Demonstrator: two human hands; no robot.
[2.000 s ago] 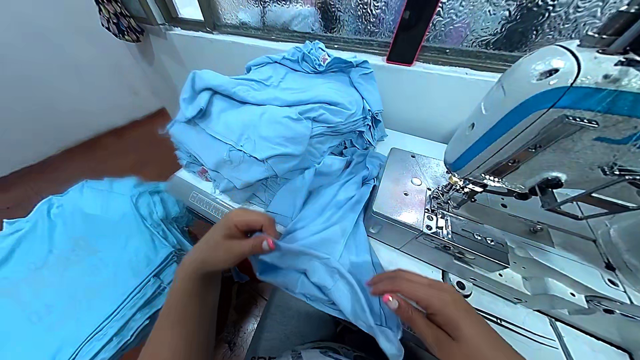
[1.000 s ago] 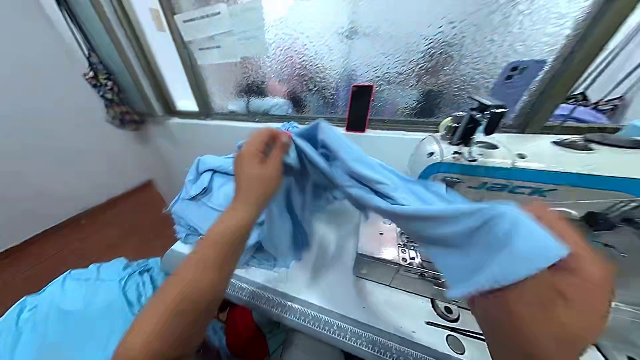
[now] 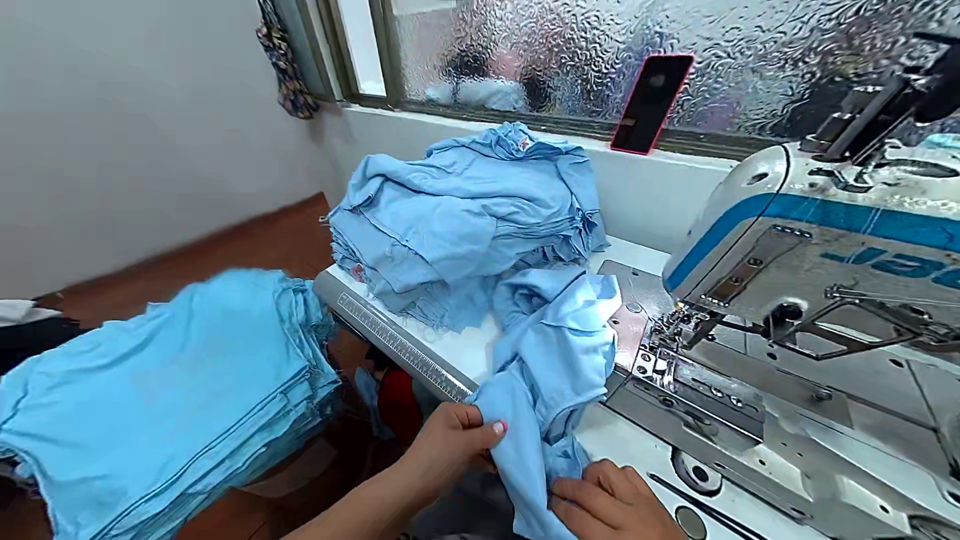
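Observation:
A light blue fabric garment piece lies bunched over the front edge of the sewing table, left of the machine's needle area. My left hand pinches its left edge between thumb and fingers. Lower down, my right hand grips the same piece near its bottom right side. Behind it is a stack of light blue garments with frayed edges. The Jack industrial sewing machine stands at the right, its presser foot beside the cloth but not visibly touching it.
Another pile of blue cut fabric is at the lower left. A ruler strip runs along the table's front edge. A phone with a pink edge leans on the windowsill. Tweezers lie on the table by my right hand.
The garment piece, stretched up in the air between both hands a second ago, is lowered onto the table edge. Both hands have come down close together. The view has tilted down.

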